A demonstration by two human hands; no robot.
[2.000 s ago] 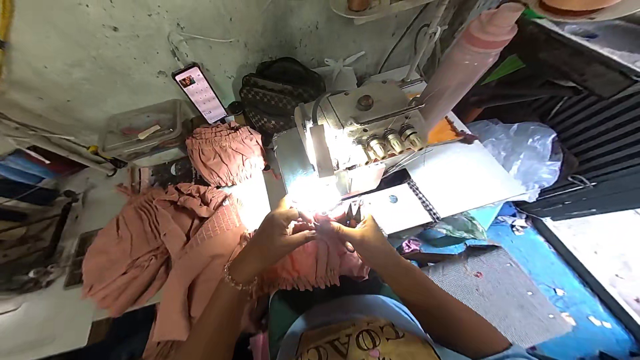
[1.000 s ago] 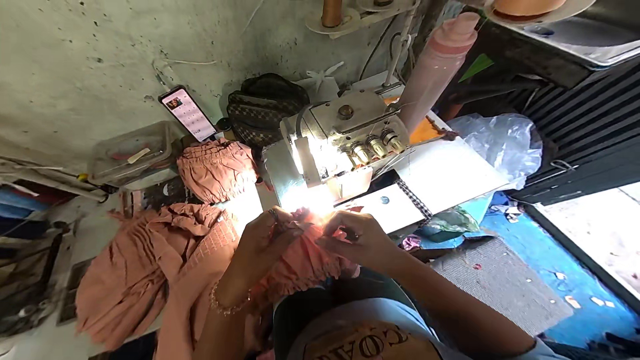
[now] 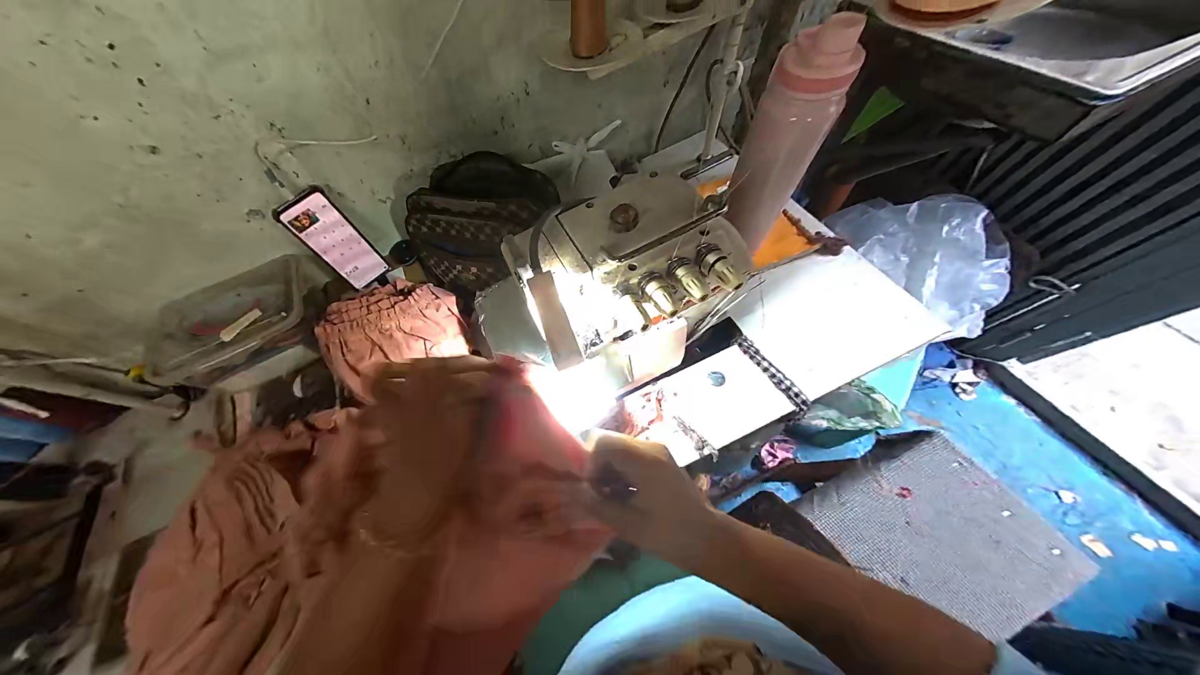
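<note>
Pink fabric [image 3: 525,497] is spread between my two hands, in front of the lit needle area of an overlock sewing machine [image 3: 628,244]. My left hand [image 3: 422,441] is blurred and lies over the fabric's left part; its fingers cannot be made out. My right hand [image 3: 637,478] is curled on the fabric's right edge, with a small dark thing in its palm that I cannot name. A gathered pink garment piece [image 3: 389,333] lies behind my left hand. More pink garments [image 3: 216,544] are heaped at the left.
A phone [image 3: 333,239] leans by the wall, beside a clear plastic box [image 3: 230,323] and a dark patterned bag [image 3: 478,220]. A pink bottle [image 3: 792,122] stands behind the machine. A white board [image 3: 834,328] and a plastic bag [image 3: 928,253] are at the right.
My left hand has moved left and away from my right hand, and the pink fabric is now stretched out between them. Before, both hands were close together at the machine's front.
</note>
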